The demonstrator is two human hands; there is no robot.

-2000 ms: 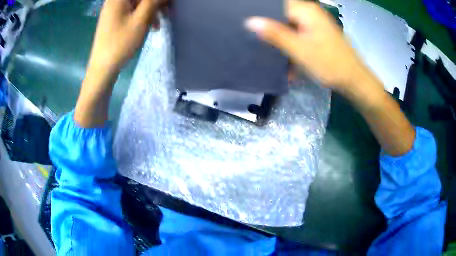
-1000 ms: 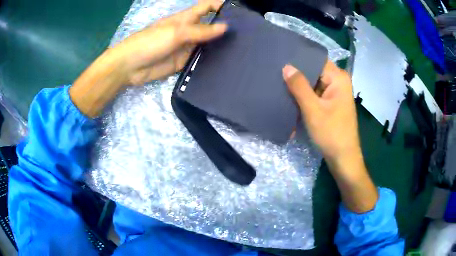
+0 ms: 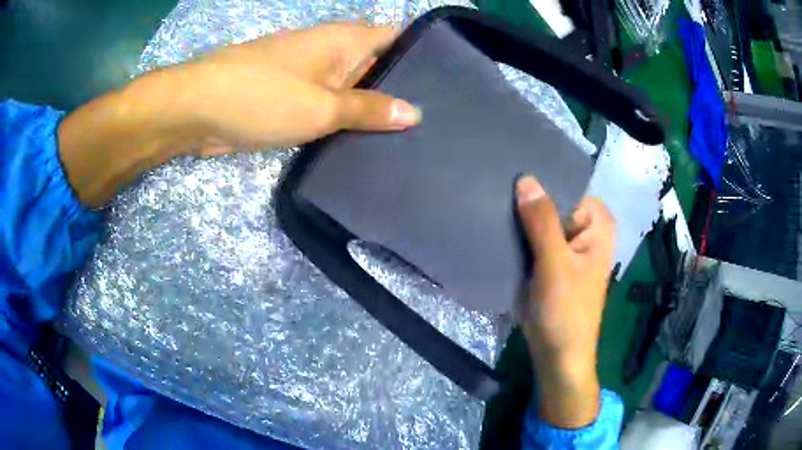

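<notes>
A black bracket housing (image 3: 440, 167) is held above the bubble wrap (image 3: 202, 290), its plain matte back face up. Its two long curved arms point to the right, one at the upper right and one at the lower right. My left hand (image 3: 299, 88) grips the upper left edge, thumb on the back face and fingers hidden beneath. My right hand (image 3: 563, 272) grips the right edge, thumb on the face and fingers curled at the edge. The underside of the housing is hidden.
Pale notched metal plates (image 3: 629, 193) lie on the dark green table right of the housing. Loose black strips (image 3: 646, 325) lie beyond them. A blue item (image 3: 703, 105), clear plastic and a grey-framed dark container (image 3: 761, 202) are at the right.
The view has shifted. The housing has turned, and its two arms now both show, pointing right. Both hands still hold it, and it looks larger and closer. The loose plate under it earlier no longer shows.
</notes>
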